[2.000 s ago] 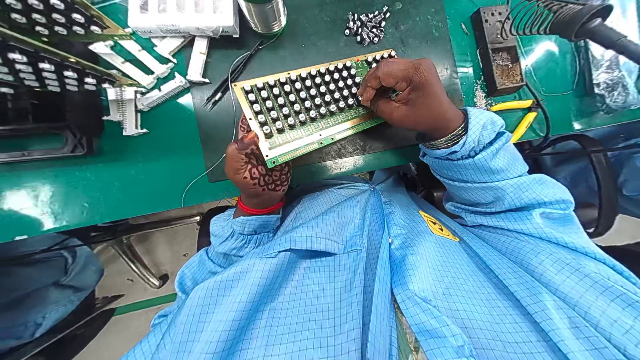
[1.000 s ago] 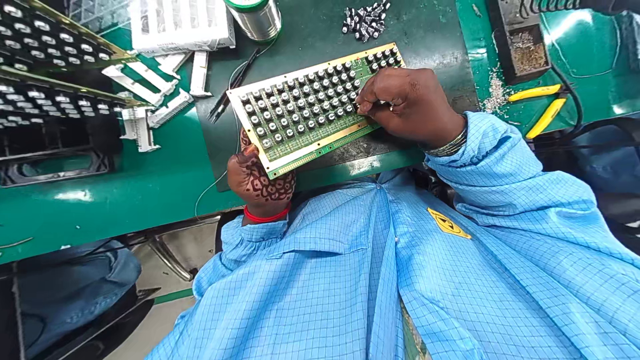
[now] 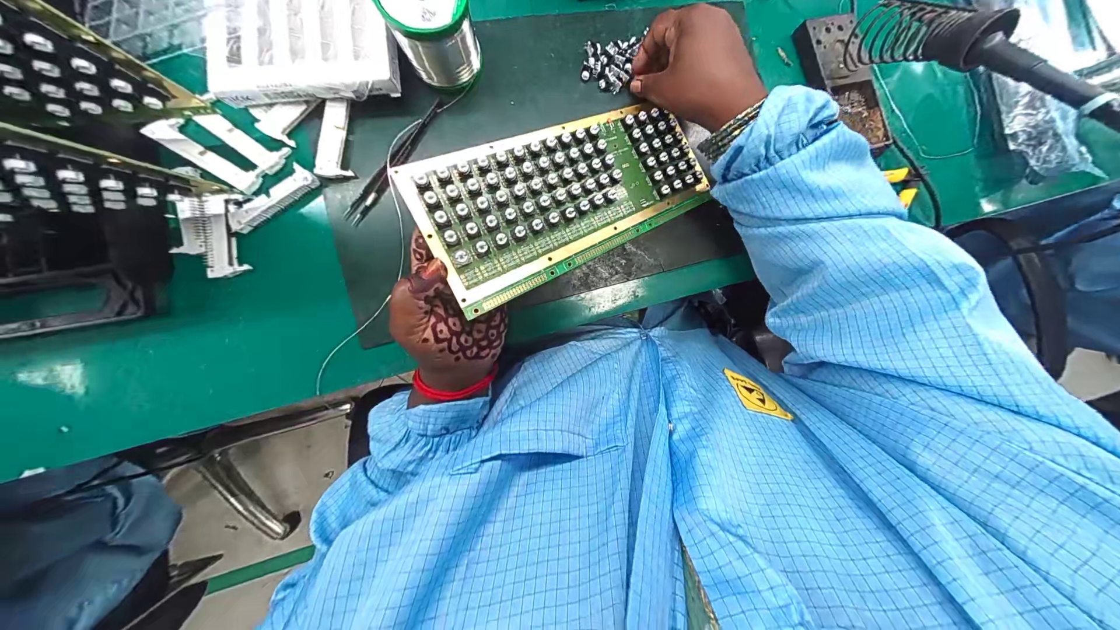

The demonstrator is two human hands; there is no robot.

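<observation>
My left hand (image 3: 451, 319) grips the lower left corner of a green circuit board (image 3: 634, 175) with pale metal edge strips. The board is tilted above a dark mat, and rows of small black electrolytic capacitors with silver tops stand on it. A bare green strip separates the left block of rows from the right one. My right hand (image 3: 696, 66) is beyond the board's upper right corner, with thumb and forefinger together at the edge of a pile of loose capacitors (image 3: 611, 66). Whether a part is between those fingertips cannot be seen.
A solder wire spool (image 3: 442, 52), tweezers (image 3: 394, 162) and white plastic brackets (image 3: 262, 175) lie left of and behind the board. Populated boards (image 3: 79, 179) stand in a black rack at far left. A soldering iron (image 3: 971, 39) rests in its stand (image 3: 844, 87) at upper right.
My right hand has moved from the board's right part up to the pile of loose capacitors. My left hand still holds the board's lower left corner.
</observation>
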